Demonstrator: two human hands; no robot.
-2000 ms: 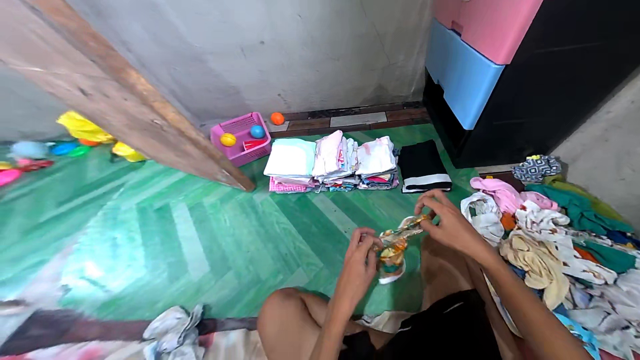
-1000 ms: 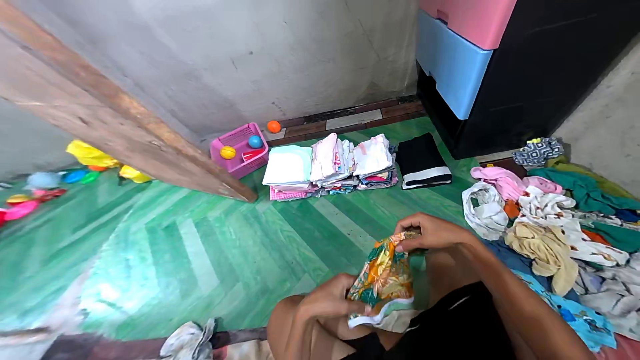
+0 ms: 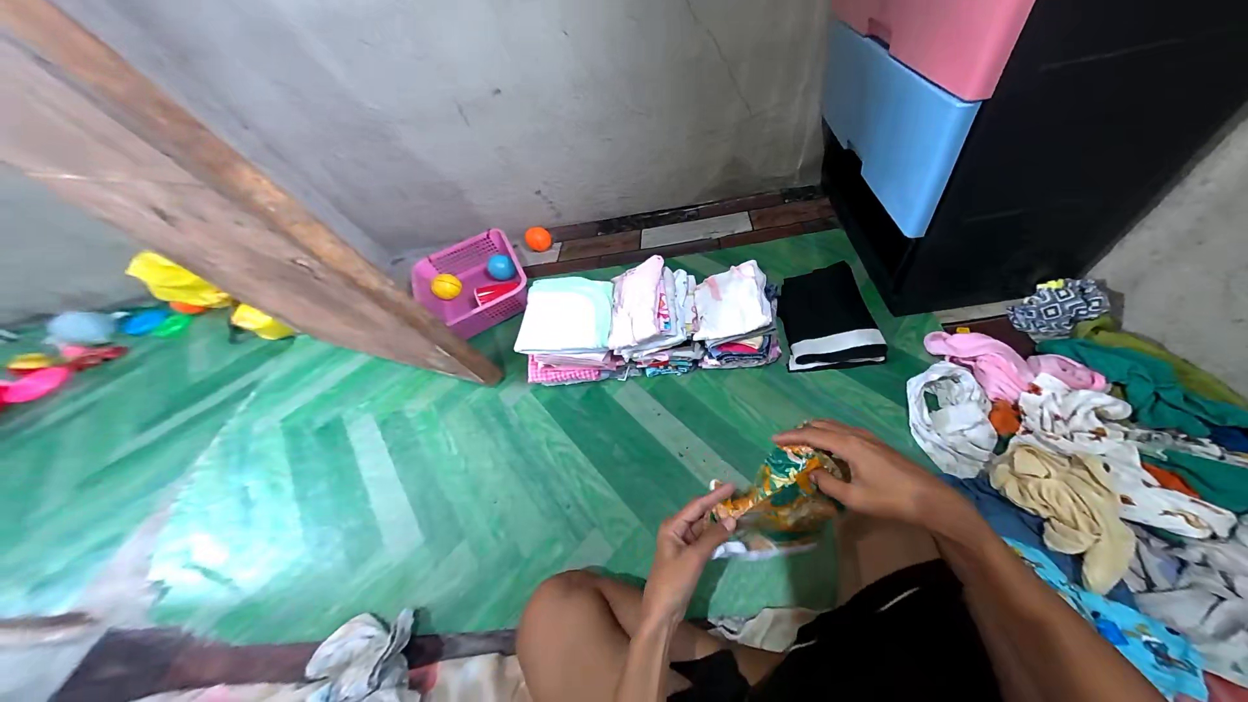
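Note:
A small orange, green and white patterned garment (image 3: 780, 492) is stretched between my hands above my lap. My left hand (image 3: 694, 531) pinches its left edge with thumb and fingers. On the other side, my right hand (image 3: 843, 468) grips its upper right part. The cloth is partly blurred. Beyond it on the floor stand several stacks of folded clothes, among them one topped by a pale white-green cloth (image 3: 564, 314), one by a pink and white cloth (image 3: 639, 302) and one by a white cloth (image 3: 733, 300). A folded black garment with a white band (image 3: 829, 314) lies beside them.
Loose clothes (image 3: 1063, 468) are heaped at the right. A pink plastic basket (image 3: 497, 314) with toy balls sits near the wall, beside an orange ball (image 3: 537, 239). A wooden post (image 3: 292, 244) slants at the left. A black drawer cabinet (image 3: 1053, 175) stands at the back right.
My hands have raised the patterned garment from near my lap since a second ago. Two seconds ago it was bunched between my fingers; now it is spread wider.

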